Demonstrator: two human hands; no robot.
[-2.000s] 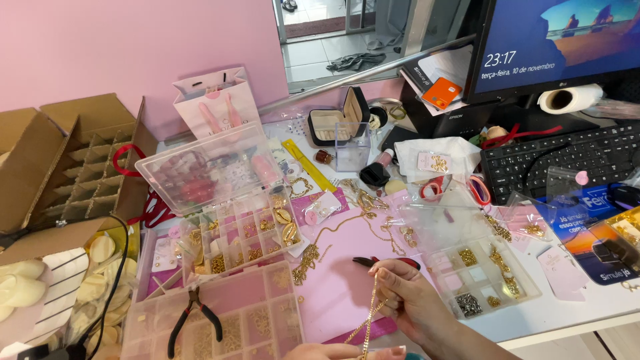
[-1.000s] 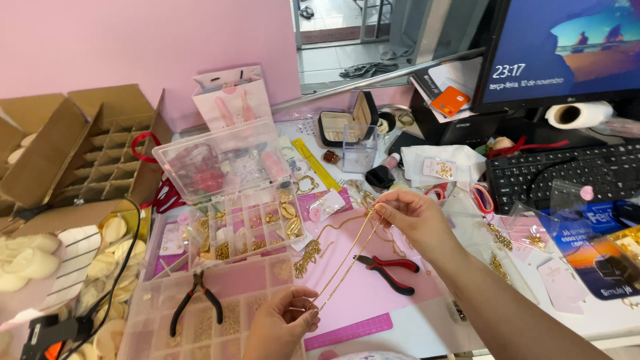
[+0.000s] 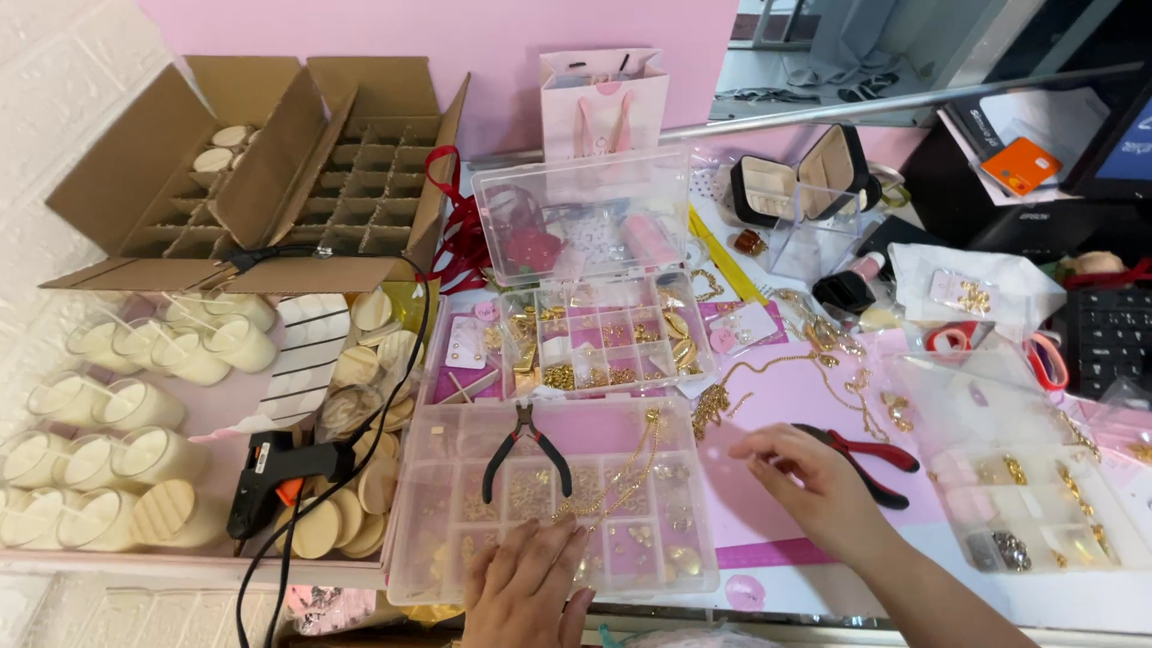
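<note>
My left hand (image 3: 529,585) rests palm down on the front of a closed clear plastic compartment box (image 3: 423,504), its fingertips at a thin gold chain (image 3: 625,486) laid on the lid; whether they pinch it is not clear. Black-handled pliers (image 3: 525,454) lie on the same lid, left of the chain. My right hand (image 3: 810,490) hovers over the pink mat (image 3: 747,486), fingers slightly curled and holding nothing. Partly behind it are red-and-black pliers (image 3: 868,459). More gold chain (image 3: 765,364) lies on the mat. Behind the closed box stands an open compartment box (image 3: 603,351) of gold jewelry parts.
At left are a black glue gun (image 3: 279,477) with a cable, candles in glass cups (image 3: 144,450), wooden lids (image 3: 315,531) and divided cardboard boxes (image 3: 360,189). Another compartment box (image 3: 1035,504), a keyboard (image 3: 1111,333) and a black jewelry case (image 3: 765,193) are at right.
The gold chain, stretched between both hands a second ago, now lies on the closed box. My right hand has let it go and lowered toward the mat. The view has swung left.
</note>
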